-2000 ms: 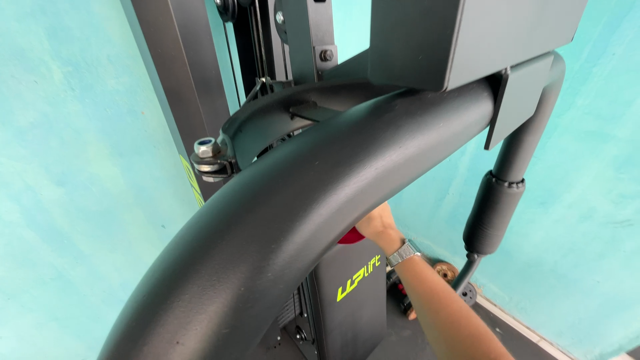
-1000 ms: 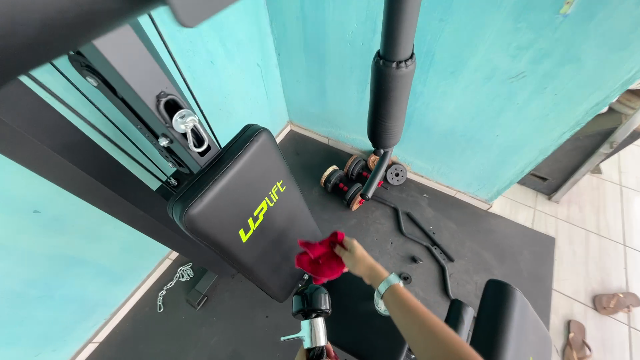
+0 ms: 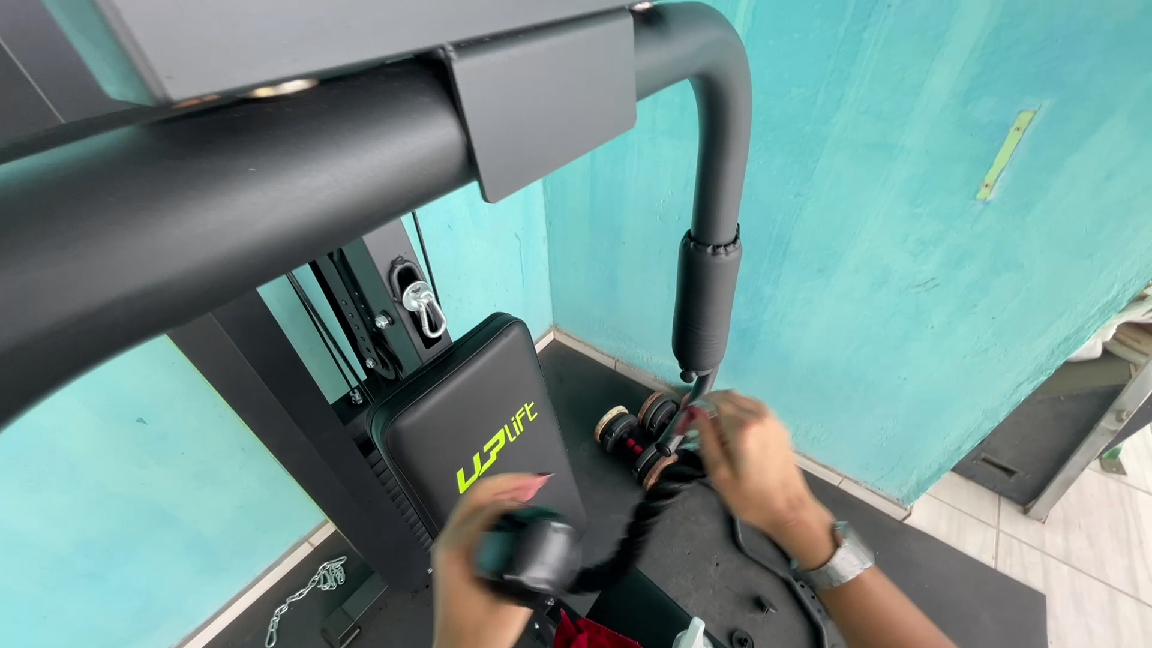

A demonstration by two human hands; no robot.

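My left hand (image 3: 481,558) is closed around the black end knob of a rope attachment (image 3: 643,531), blurred by motion. The braided black rope runs from there up to my right hand (image 3: 747,450), whose fingers are pinched at its upper part, near the lower end of the padded machine arm (image 3: 707,301). A watch (image 3: 839,558) with a metal band is on my right wrist. Below, at the bottom edge, lie a red cloth (image 3: 589,633) and the pale top of a bottle (image 3: 691,634). Behind my left hand stands the black padded backrest (image 3: 481,414).
A thick black tube (image 3: 234,180) of the gym machine crosses the upper left. A carabiner (image 3: 425,308) hangs on the upright. Dumbbells (image 3: 621,432) and a bent bar (image 3: 778,576) lie on the black mat (image 3: 981,589); a chain (image 3: 306,589) is at lower left.
The red cloth has left my right hand and lies at the bottom edge. My left hand has come into clear view with the rope's end. The view has shifted widely.
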